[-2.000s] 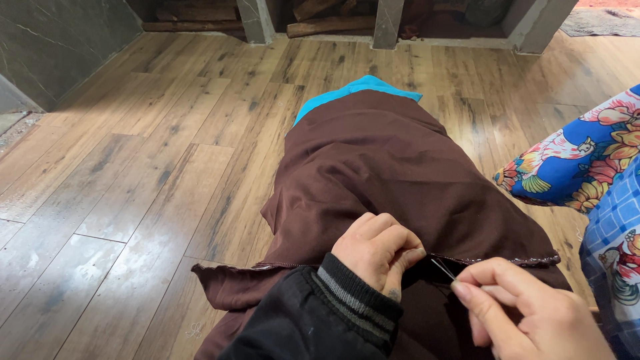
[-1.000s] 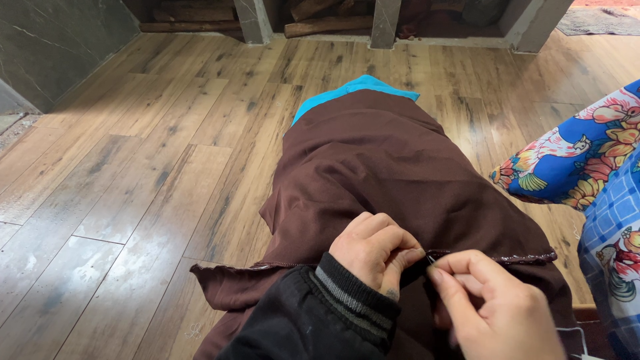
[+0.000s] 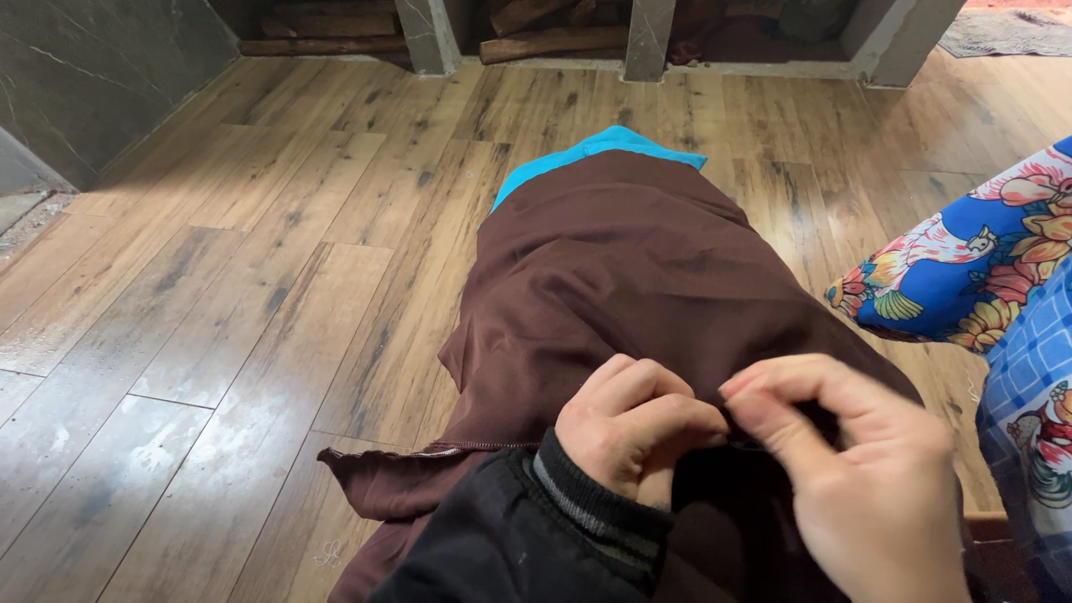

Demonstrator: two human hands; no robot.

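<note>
Brown fabric (image 3: 636, 243) with a stitched edge is spread in front of me, a bright blue cloth (image 3: 569, 157) showing from under its far end. My left hand (image 3: 641, 427), in a black sleeve with a striped cuff, pinches the fabric at its edge. Just right of it, my right hand (image 3: 846, 452) has thumb and forefinger pressed together above the same edge, slightly blurred. Whether a needle is between those fingertips cannot be told now. The fabric between the hands is dark and partly hidden.
Patterned blue cloth (image 3: 946, 260) with birds and flowers lies at the right, beside blue checked cloth (image 3: 1013, 385). Wood-look floor (image 3: 276, 318) surrounds the fabric. Firewood (image 3: 553, 42) rests in openings between grey pillars at the back. Some loose thread (image 3: 327, 553) lies on the floor.
Two seconds ago a thin, needle-like shiny item showed at my right fingertips; it is not discernible now. My right hand has shifted about the fabric edge, while my left hand stays nearly in place.
</note>
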